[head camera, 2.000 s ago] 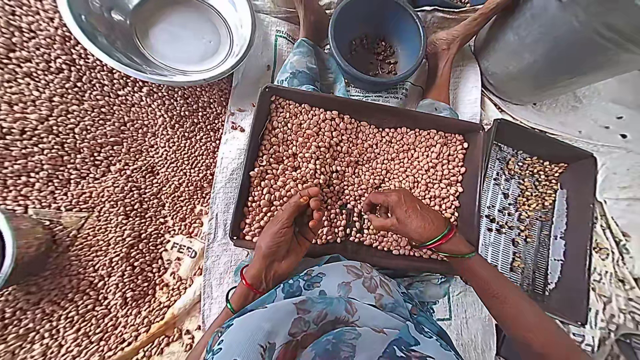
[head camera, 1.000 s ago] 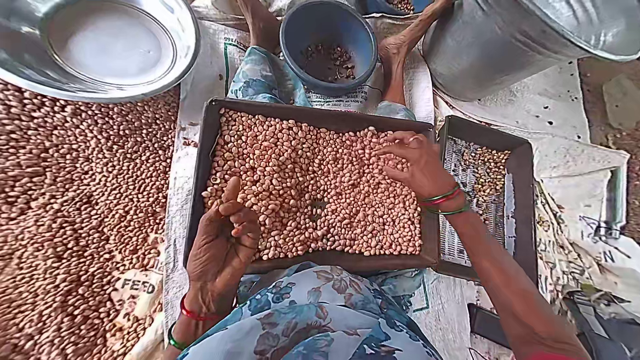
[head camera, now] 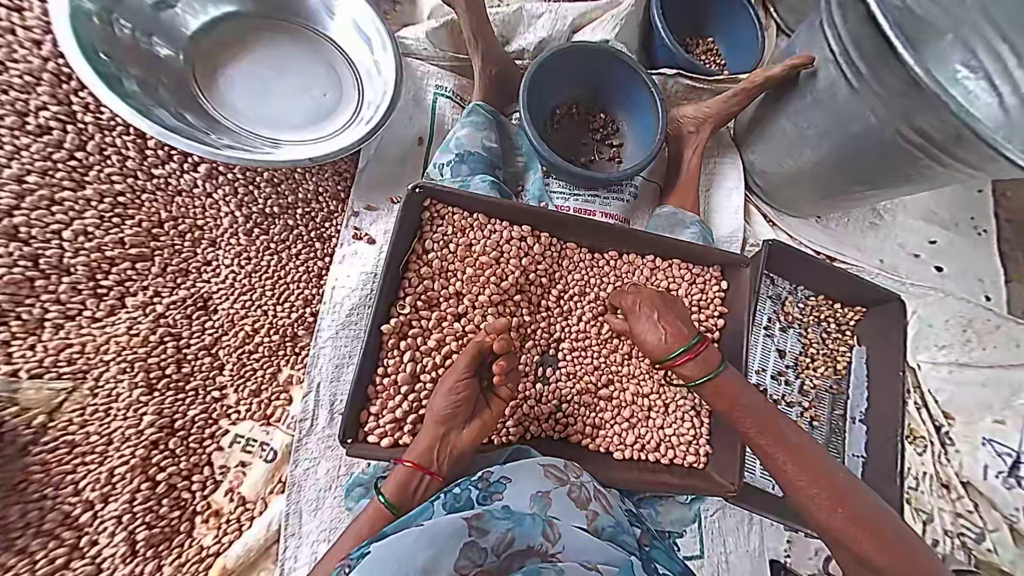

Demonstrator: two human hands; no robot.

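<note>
A dark rectangular tray (head camera: 576, 219) lies across my lap, spread with reddish-brown nuts or seeds (head camera: 488, 276). My left hand (head camera: 474, 388) is over the tray's lower left part, palm turned up and fingers curled in; whether something lies in the fingers cannot be made out. My right hand (head camera: 652, 320) reaches down to the seeds right of the middle, its fingertips bent among them and partly hidden. A small dark gap shows in the seeds between the hands. Against the tray's right side stands a second dark tray (head camera: 884, 384) with a slotted mesh bottom and smaller pieces.
A large heap of seeds (head camera: 160, 256) covers the left side. A shiny metal basin (head camera: 276, 80) sits at the upper left. Beyond the tray, a blue bowl (head camera: 592, 68) with dark bits stands between my feet, a second blue bowl (head camera: 740, 48) behind it. A metal tub (head camera: 848, 120) stands upper right.
My right hand has come down onto the seeds from its raised, spread pose of a second ago. My left hand stays over the tray's left part, its fingers now more curled.
</note>
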